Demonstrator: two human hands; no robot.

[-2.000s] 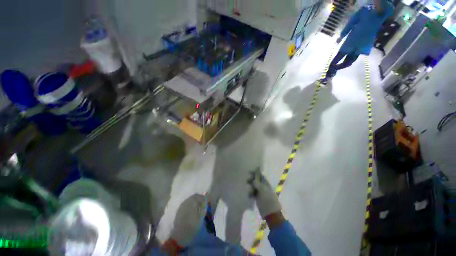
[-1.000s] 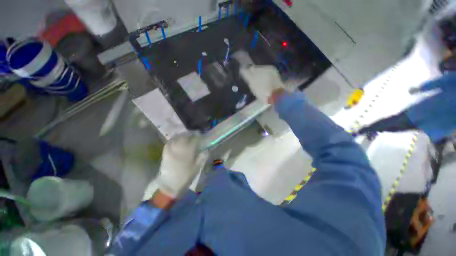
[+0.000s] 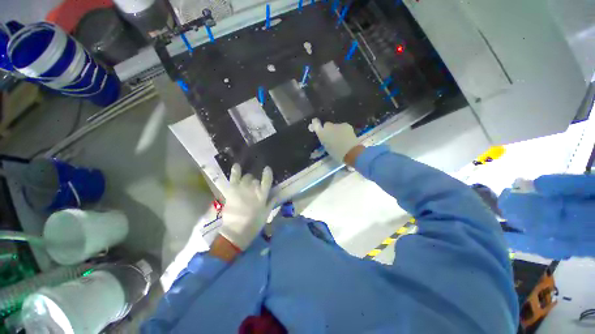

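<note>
A large black machine bed (image 3: pixel 287 153) with white specks lies in front of me. Three flat silver-white rectangular pieces (image 3: pixel 252 120) lie in a row on it; the second (image 3: pixel 291 101) is in the middle and the third (image 3: pixel 335 79) is at the right. Short blue strips (image 3: pixel 261 95) stand around and between them. My gloved right hand (image 3: pixel 336 138) is over the bed's near part, just below the pieces, fingers partly bent; whether it holds something small I cannot tell. My gloved left hand (image 3: pixel 246 203) is at the bed's near left edge, fingers spread, holding nothing.
A silver frame rail (image 3: pixel 339 164) runs along the bed's near edge. A white machine housing (image 3: pixel 496 72) stands at the right. Blue-and-white buckets (image 3: pixel 62 62) and white buckets (image 3: pixel 87 235) stand at the left. Another person's blue sleeve (image 3: pixel 551 212) is at the right edge.
The view has come closer to the black bed. My right hand has moved off the pieces towards the near edge. My left hand shows spread fingers at the bed's edge.
</note>
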